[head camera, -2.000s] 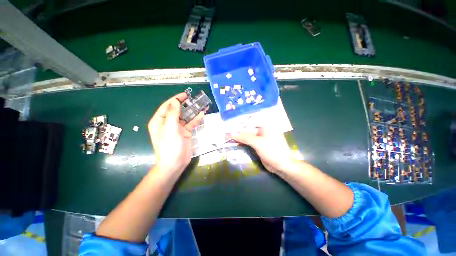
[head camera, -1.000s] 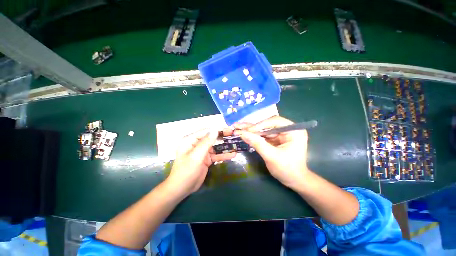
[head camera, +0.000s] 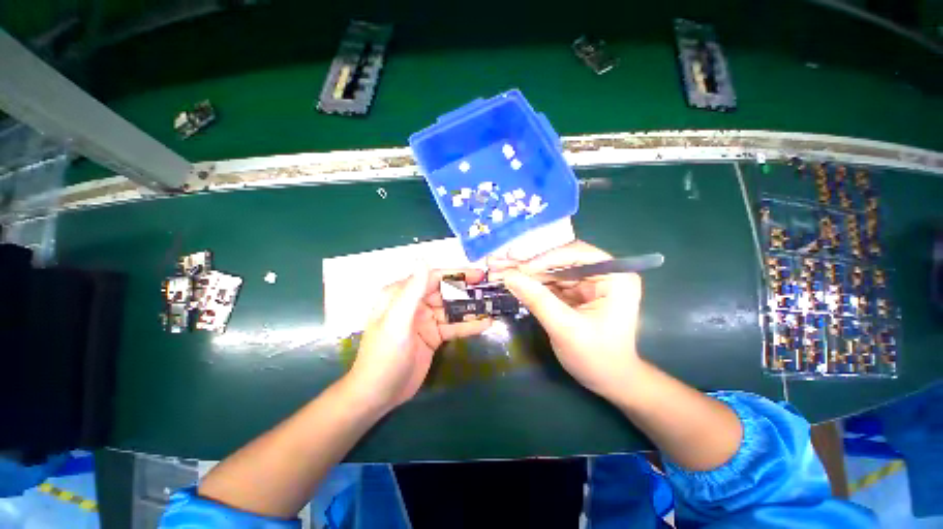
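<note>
A small dark and silver circuit board assembly (head camera: 482, 302) is held in my left hand (head camera: 398, 336), gripped at its left end by the fingers. My right hand (head camera: 595, 331) holds slim grey tweezers (head camera: 615, 266), whose back end sticks out to the right; their tips are at the top of the board, too small to see clearly. The blue parts bin (head camera: 550, 196) stands just beyond my hands with several small white pieces (head camera: 498, 215) inside. A white sheet (head camera: 352, 281) lies under my hands. Yellow tape pieces (head camera: 470, 362) show faintly below the sheet.
A board pile (head camera: 200, 294) lies at left with one white piece beside it. A clear blister tray (head camera: 827, 310) with orange-copper parts is at right. A pale rail (head camera: 641, 147) borders the green conveyor, which bears long carriers (head camera: 354, 72) and loose boards. A dark stack (head camera: 52, 351) stands far left.
My left hand has brought the board to the middle, and my right hand now holds tweezers at it. The conveyor carriers and loose boards have shifted left. The bin has tilted slightly.
</note>
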